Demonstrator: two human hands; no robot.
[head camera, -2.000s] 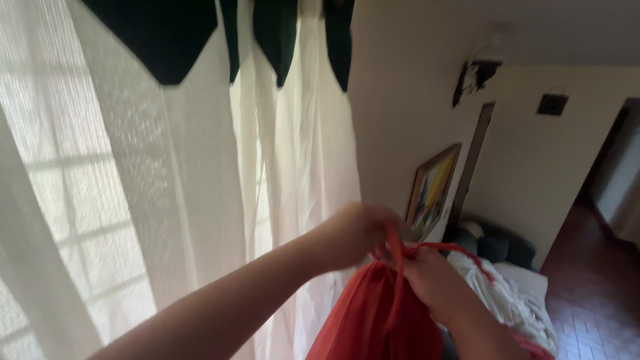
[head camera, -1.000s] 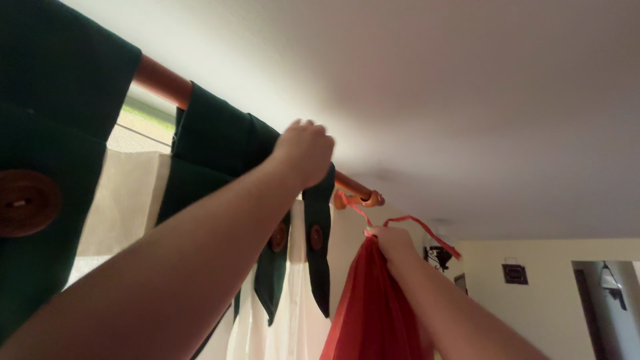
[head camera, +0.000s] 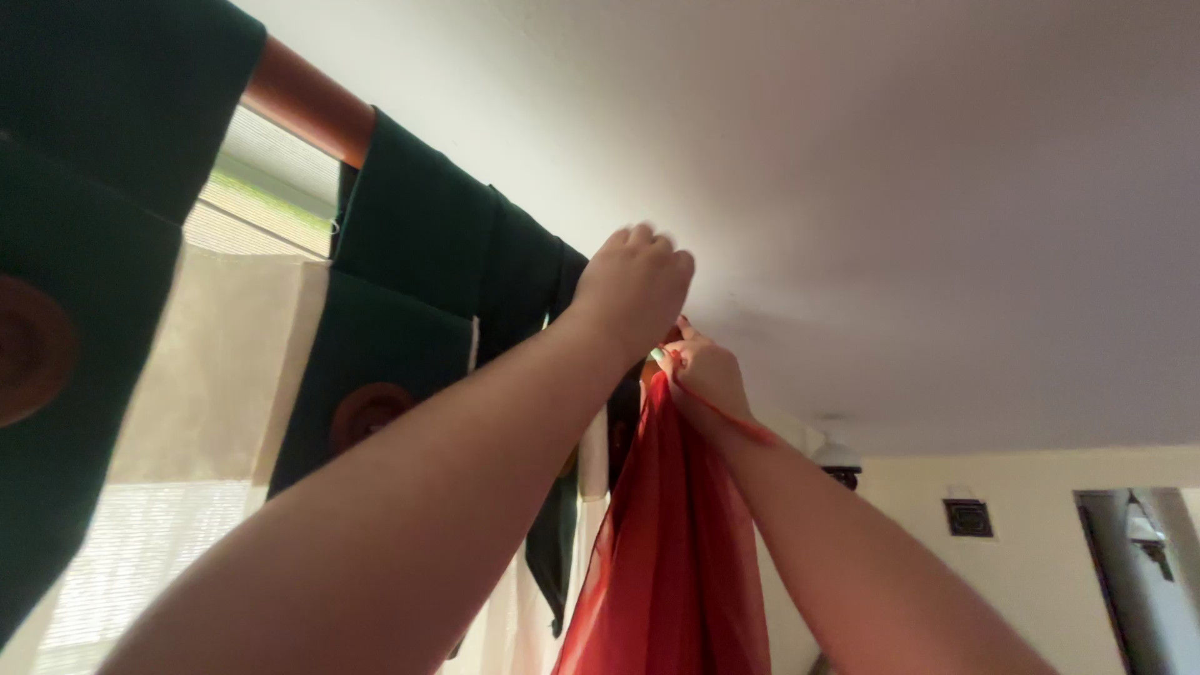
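Note:
Sheer red fabric (head camera: 675, 562) hangs gathered below my right hand (head camera: 708, 370), whose fingers pinch its top and red cord close to the end of the wooden curtain rod (head camera: 314, 103). A red cord (head camera: 727, 412) trails over my right wrist. Just up and left of it, my left hand (head camera: 637, 281) is raised with bent fingers in front of the rod; its fingertips are partly turned away, so whether it grips anything is hidden. Dark green tab curtain pieces (head camera: 422, 225) with large round buttons (head camera: 370, 412) wrap the rod beside my left hand.
White sheer curtains (head camera: 216, 366) cover the window at the left. The pale ceiling (head camera: 891, 206) lies close above the rod. Farther off are a wall lamp (head camera: 837, 459), a small dark frame (head camera: 967, 517) on the wall and a doorway (head camera: 1139, 572) at the right.
My right hand has brought the gathered red fabric up to the rod's end, beside my left hand. Two seconds ago both hands were together on the red fabric and cord, lower down. The view has tilted up.

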